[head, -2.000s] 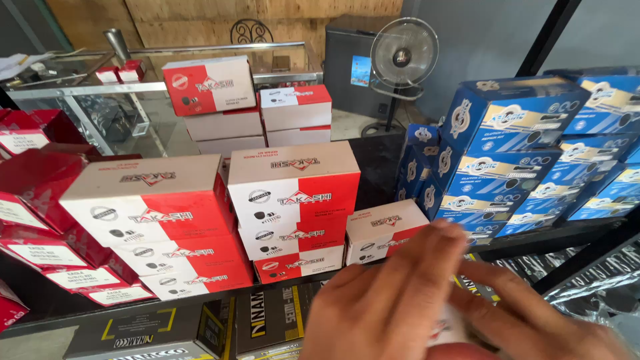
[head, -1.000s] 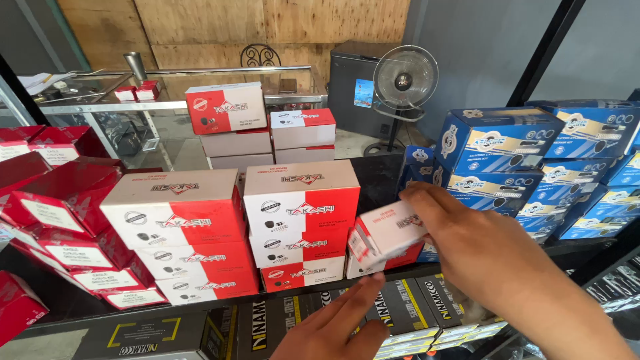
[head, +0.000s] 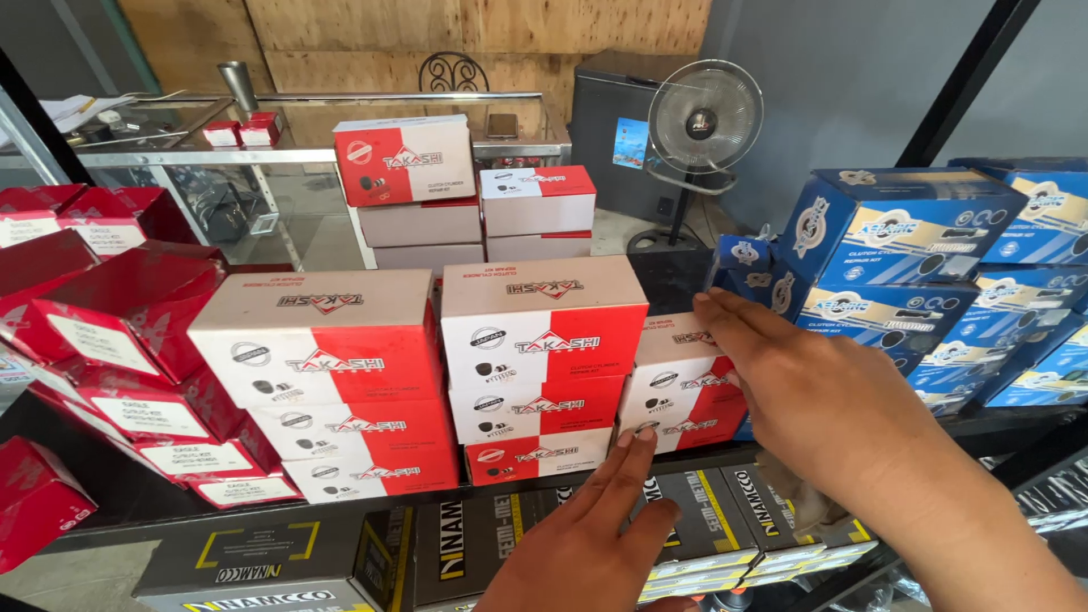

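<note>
Two small red-and-white Takashi clutch cylinder repair kit boxes (head: 671,374) stand one on the other at the right end of the Takashi row. My right hand (head: 816,391) lies against the right side of the upper box, fingertips at its top. The fingertips of my left hand (head: 595,518) touch the front lower left of this short stack. Just left of it stands a taller stack of Takashi boxes (head: 544,340), and further left another Takashi stack (head: 323,348). Blue clutch cylinder kit boxes (head: 901,229) are piled beyond my right hand.
Crimson boxes (head: 170,425) are stacked at the left. More Takashi boxes (head: 408,161) stand behind. Below the black shelf (head: 127,501) lie grey Namcco boxes (head: 272,561). Black uprights (head: 969,81) frame the shelf. A glass display counter (head: 297,153) and a fan (head: 705,119) stand further back.
The small Takashi box held tilted in my right hand a second ago now sits level on the one beneath it. My right hand's grip has loosened to a flat touch.
</note>
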